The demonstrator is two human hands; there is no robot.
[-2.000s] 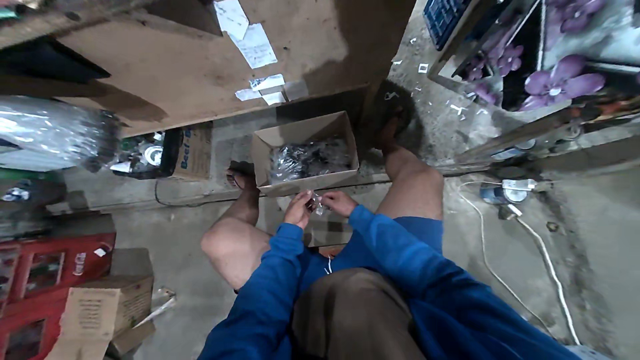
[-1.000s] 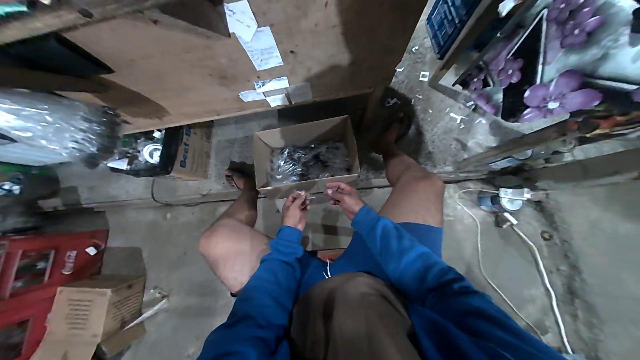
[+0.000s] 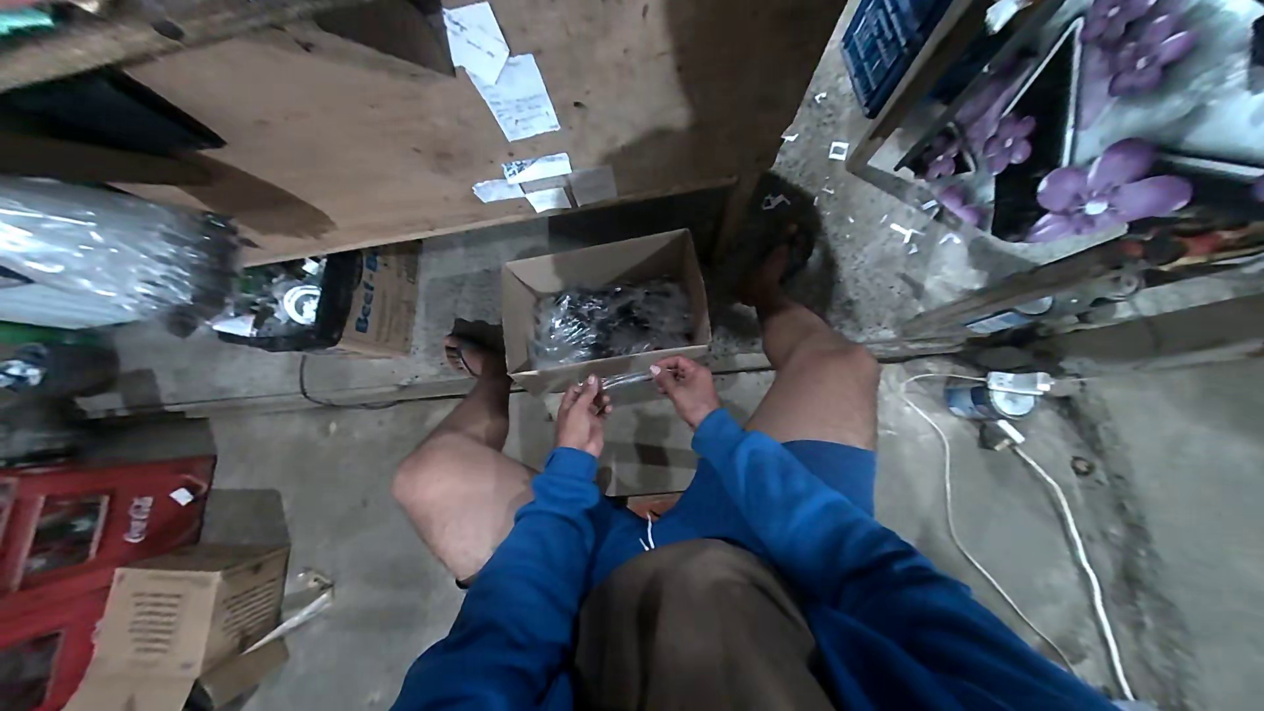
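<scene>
A small clear plastic item (image 3: 626,378), perhaps a thin bag or strip, stretches between my two hands. My left hand (image 3: 583,415) pinches its left end, and my right hand (image 3: 686,387) has the right end between thumb and fingers. Just beyond my hands, between my feet, stands an open cardboard box (image 3: 604,257). Inside it lies a heap of clear plastic packets (image 3: 602,321) with dark contents. What exactly the held item contains is too small to tell.
A wooden panel (image 3: 632,109) with paper notes rises beyond the box. To the left are a printed carton (image 3: 380,301), a red crate (image 3: 109,513) and an open cardboard box (image 3: 163,612). A white cable (image 3: 1071,533) and power strip (image 3: 1019,382) lie at right.
My hands have moved apart from the close pinch of two seconds ago, and the clear item now spans the gap between them. The cardboard box has stayed between my feet.
</scene>
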